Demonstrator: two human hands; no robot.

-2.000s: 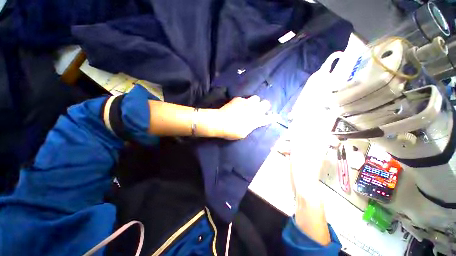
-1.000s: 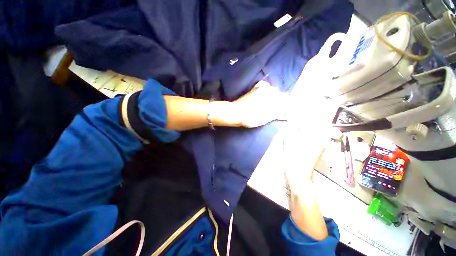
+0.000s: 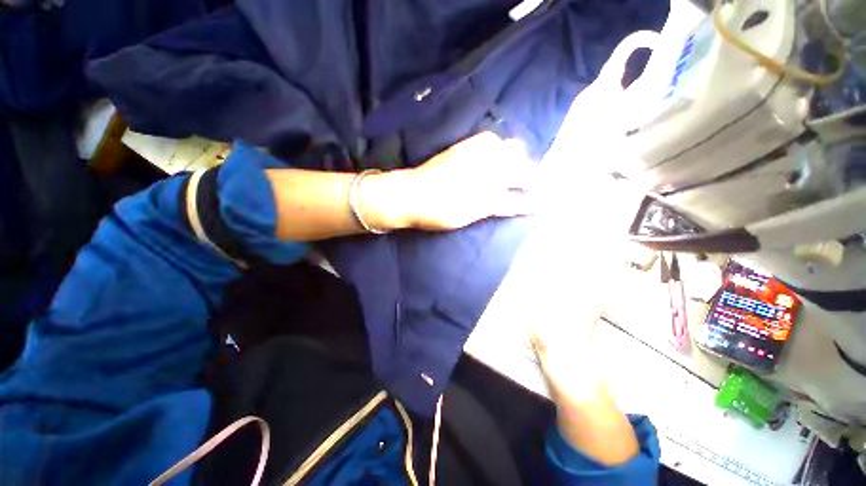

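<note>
A navy garment (image 3: 418, 294) lies over the machine table and hangs off its front edge. My left hand (image 3: 465, 185) lies on the cloth beside the needle area, its fingertips lost in lamp glare. My right hand (image 3: 574, 356) is over the white table right of the cloth, its fingers washed out, so its grip cannot be told. The white sewing machine (image 3: 731, 123) stands at the right. Presser foot and needle are hidden in the glare. A white label (image 3: 525, 9) lies on the cloth at the top.
Pink snips (image 3: 677, 304), a lit smartphone (image 3: 750, 313) and a small green object (image 3: 749, 397) lie by the machine base. A marked ruler strip (image 3: 726, 462) runs along the table at bottom right. My dark-clothed lap is below the table edge.
My right hand has drawn back from the needle area towards the table's front. My left hand has stayed beside the needle. The view has shifted slightly, with the machine nearer the right edge.
</note>
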